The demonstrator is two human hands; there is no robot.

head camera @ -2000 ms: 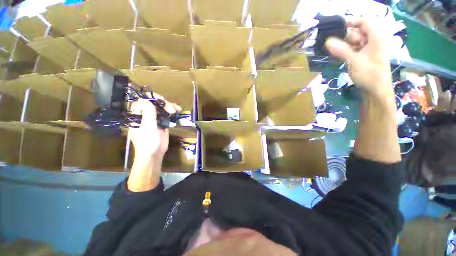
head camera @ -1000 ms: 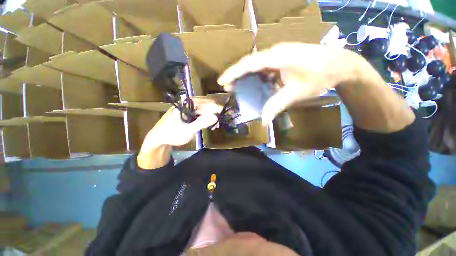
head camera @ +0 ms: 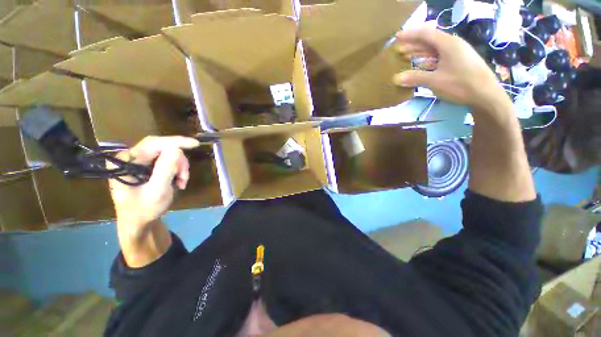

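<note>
My left hand holds the cord of a black power adapter, which hangs out to the left over the open boxes. My right hand is raised at the right above the boxes' edge, fingers apart, with nothing seen in it. Below and between the hands, a retail box in the near row holds a black piece and a small white piece. The box behind it holds a dark piece and a white label. The near right box has a small pale piece.
More open brown boxes stand in a tight grid to the left and back. White cameras with black heads and loose cables are heaped at the right. A grey ringed round object is beside the near right box. A person's dark hair shows at the right edge.
My left hand has moved left with the adapter. My right hand has moved from over the near boxes up to the right and opened; the pale object by it is gone from it.
</note>
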